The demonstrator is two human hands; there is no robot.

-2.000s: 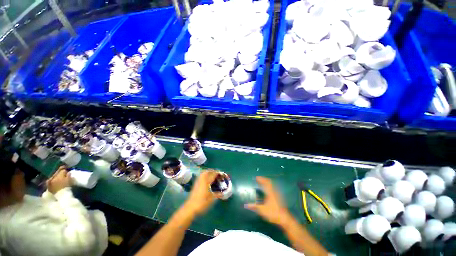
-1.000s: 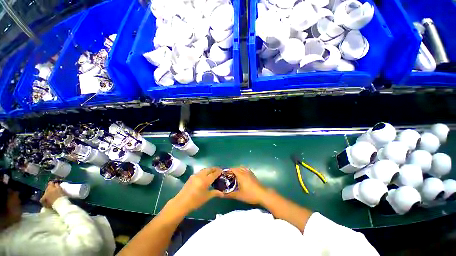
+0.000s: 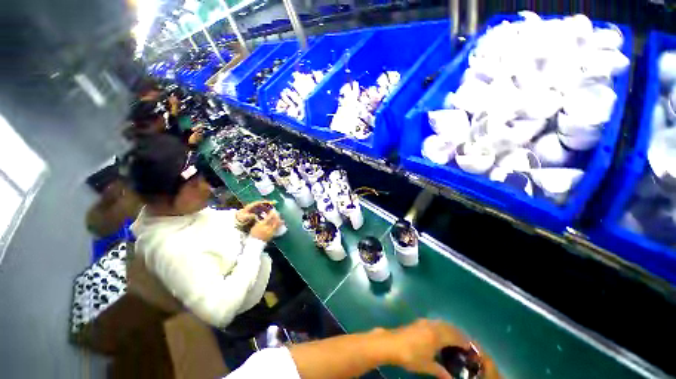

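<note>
My left hand [image 3: 426,346] is low in the head view, right of centre, its fingers around an open camera unit [image 3: 461,363] with a dark round top. The bottom edge cuts off the unit. A blurred bit of skin shows at the unit's right side; I cannot tell whether it belongs to my right hand. Two open camera units stand on the green bench left of my hand: one [image 3: 374,268] nearer, one [image 3: 407,252] behind it. Another [image 3: 335,248] leans further left.
Many open units [image 3: 295,185] crowd the bench at left. A person in a white top [image 3: 200,255] sits there, holding a unit. Blue bins with small wired parts [image 3: 362,109] and white shells [image 3: 534,96] line the rack above. A dark gap runs below it.
The view has swung left and now shows the neighbouring worker and more of the line. The pliers and finished units are out of view. My hands and the held unit now sit at the bottom edge.
</note>
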